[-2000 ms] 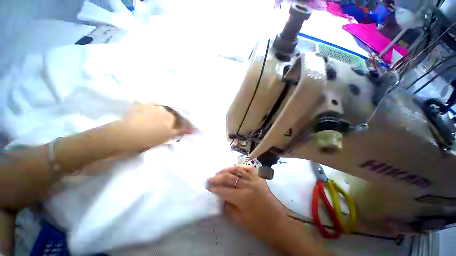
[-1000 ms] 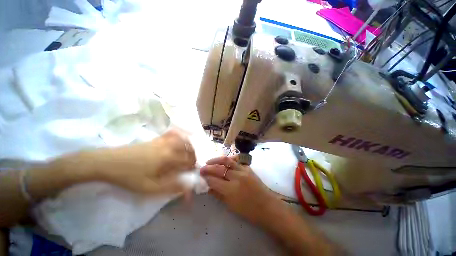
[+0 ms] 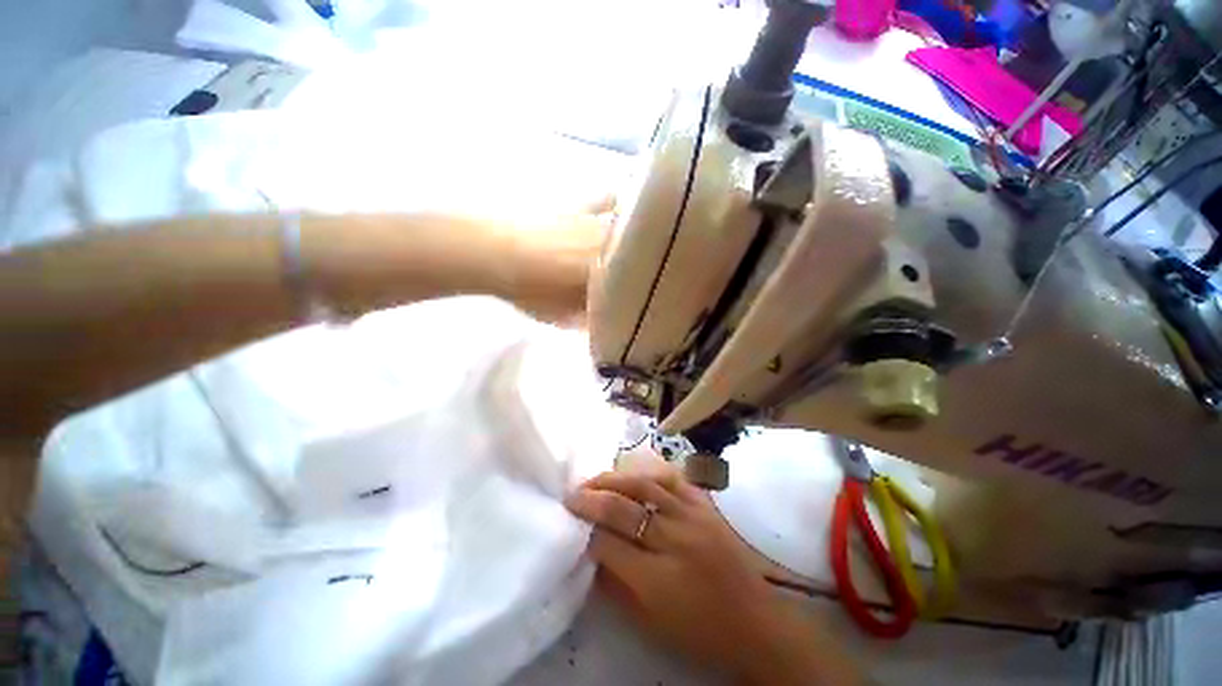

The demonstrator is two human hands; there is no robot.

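The white garment piece (image 3: 402, 456) spreads over the table left of the needle, overexposed in parts, with short dark marks on it. My left hand (image 3: 570, 261) reaches across the cloth to the far side of the sewing machine head; its fingers are hidden behind the head and in glare. My right hand (image 3: 657, 529), with a ring, lies just in front of the presser foot (image 3: 666, 445), its fingertips at the cloth's edge. The fingers are bent, and whether they pinch the cloth is unclear. The cream sewing machine (image 3: 804, 295) stands over the needle area.
Scissors with red and yellow handles (image 3: 878, 556) lie right of the needle. A bright pink fabric (image 3: 998, 94) and a pale green mesh (image 3: 905, 134) are behind the machine. A bit of blue plastic basket (image 3: 94, 659) shows at the lower left. White layers (image 3: 1136, 653) hang at the lower right.
My left hand has moved from the cloth's near edge, beside my right hand, forward to behind the machine head. The cloth now lies spread wider in front. My right hand stays near the presser foot.
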